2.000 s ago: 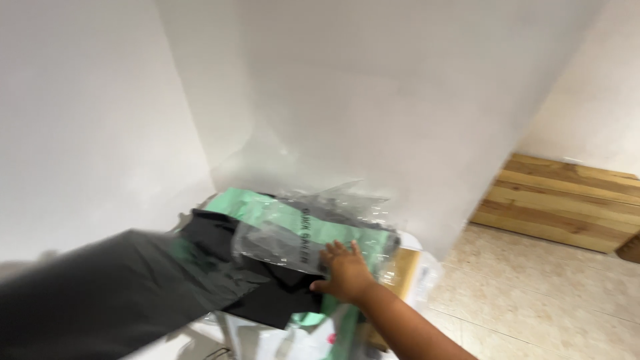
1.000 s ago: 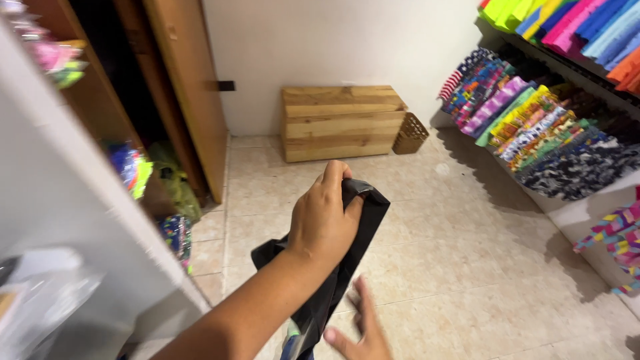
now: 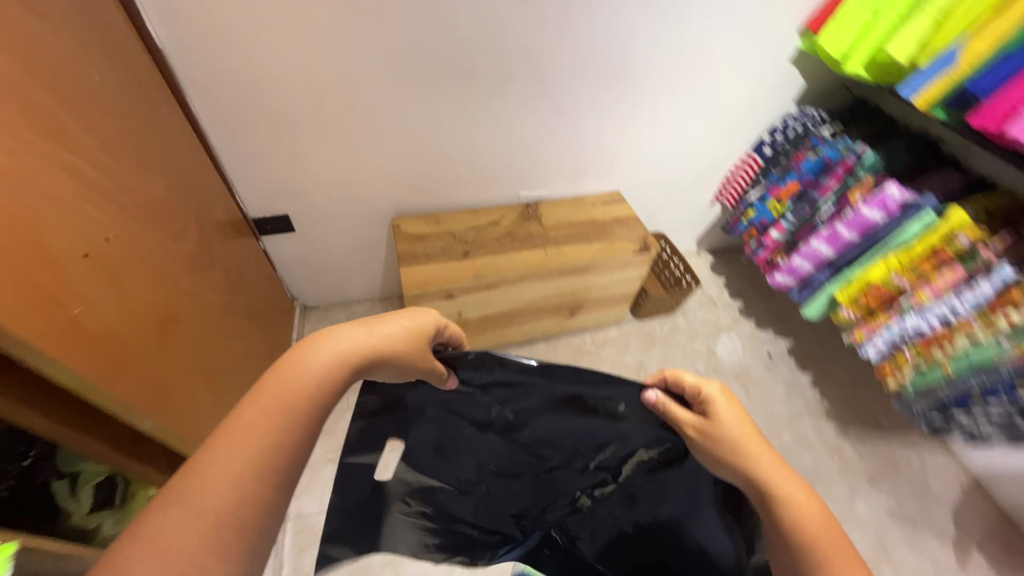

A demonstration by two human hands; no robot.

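A black plastic bag (image 3: 528,456) with an oval cut-out handle hole near its left side spreads out low in the head view. My left hand (image 3: 416,348) pinches its upper edge left of centre. At the upper right edge, my right hand (image 3: 696,416) grips the plastic between thumb and fingers. Between the two hands the edge runs nearly taut. Part of a pale thing (image 3: 416,565) shows at the bottom edge of the view, too little to name.
Beyond the bag, a wooden box (image 3: 528,272) stands on the tiled floor by the wall, beside a brown perforated basket (image 3: 668,276). Shelves of folded colourful fabrics (image 3: 888,264) line the right. A brown wooden door (image 3: 120,200) is at the left.
The bag, bunched in my left hand one second ago, is now spread wide. My right hand, apart from its edge before, now holds it. Earlier, the view faced a pile of plastic packaging.
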